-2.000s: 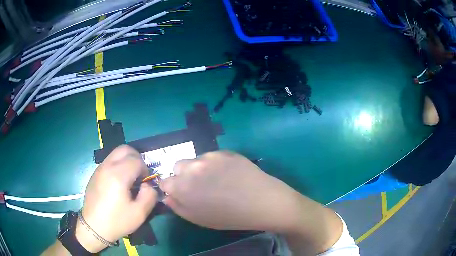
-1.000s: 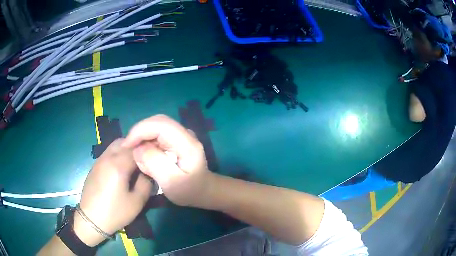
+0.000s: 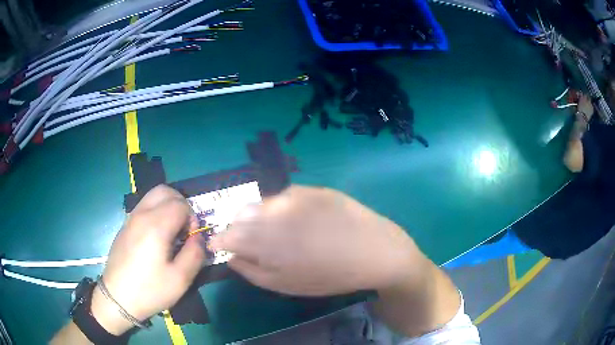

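Note:
My left hand (image 3: 152, 256) is closed on the wire end of a white cable (image 3: 54, 262), whose two legs run out to the left. Thin coloured core wires (image 3: 200, 230), one of them yellow-orange, stick out between my hands. My right hand (image 3: 303, 239) is blurred, with its fingertips bent at these wires. Whether it holds a wire or a small part cannot be told. A white printed card (image 3: 236, 196) framed by black tape (image 3: 270, 162) lies flat under my hands.
White cables with red ends (image 3: 101, 74) lie at the back left across yellow line tape (image 3: 132, 128). Loose black pieces (image 3: 377, 101) lie before a blue tray (image 3: 377, 46). Another person's arm (image 3: 575, 145) is at the right, near a small white-and-red cable piece (image 3: 565, 102).
My right hand has come down and right from above my left hand, uncovering the card and the coloured wires. The other person's hand now shows by the small cable piece.

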